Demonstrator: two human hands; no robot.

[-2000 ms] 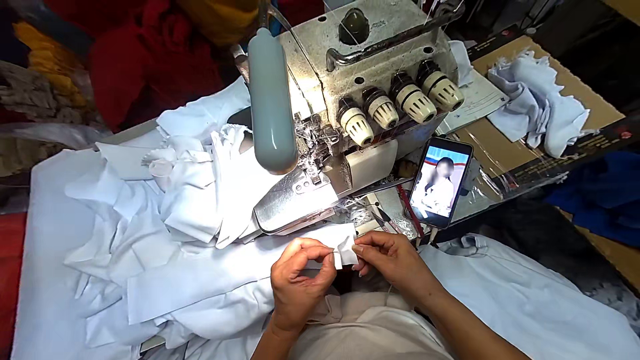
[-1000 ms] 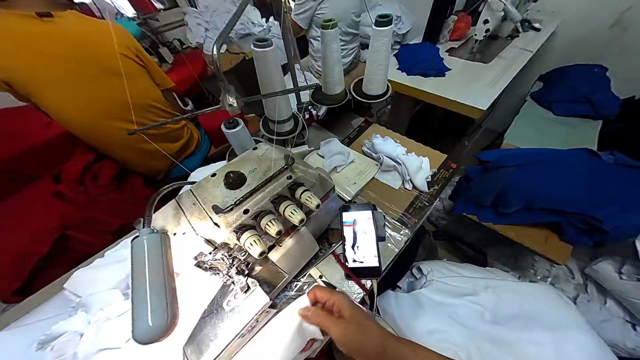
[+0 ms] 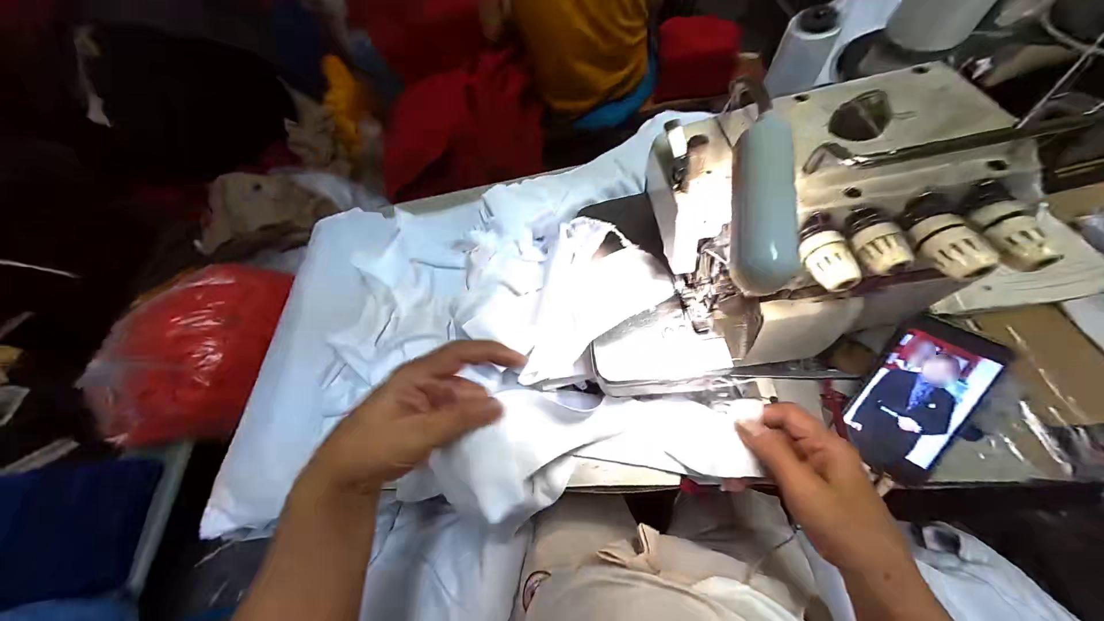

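Observation:
A strip of white fabric (image 3: 655, 431) lies along the front of an overlock sewing machine (image 3: 880, 172). My right hand (image 3: 802, 457) pinches its right end between thumb and fingers. On the left, my left hand (image 3: 423, 410) is spread, its fingers apart and near the folds of white cloth, with nothing plainly gripped. The machine's metal bed plate (image 3: 660, 349) is lit brightly behind the strip. A pile of white fabric pieces (image 3: 388, 293) covers the table to the left of the needle area. The grey-green lamp (image 3: 766, 207) hangs beside the needle.
A phone showing a picture (image 3: 927, 397) rests at the right, near cardboard (image 3: 1035, 354). Four tension knobs (image 3: 953, 241) line the machine's front. A red bundle in clear plastic (image 3: 194, 354) is left of the table. A person in a yellow top (image 3: 586, 52) is beyond it.
The view has swung down and left since one second ago. My left hand, out of view then, shows again. Two seconds ago both hands were together at a small white piece; now they are apart.

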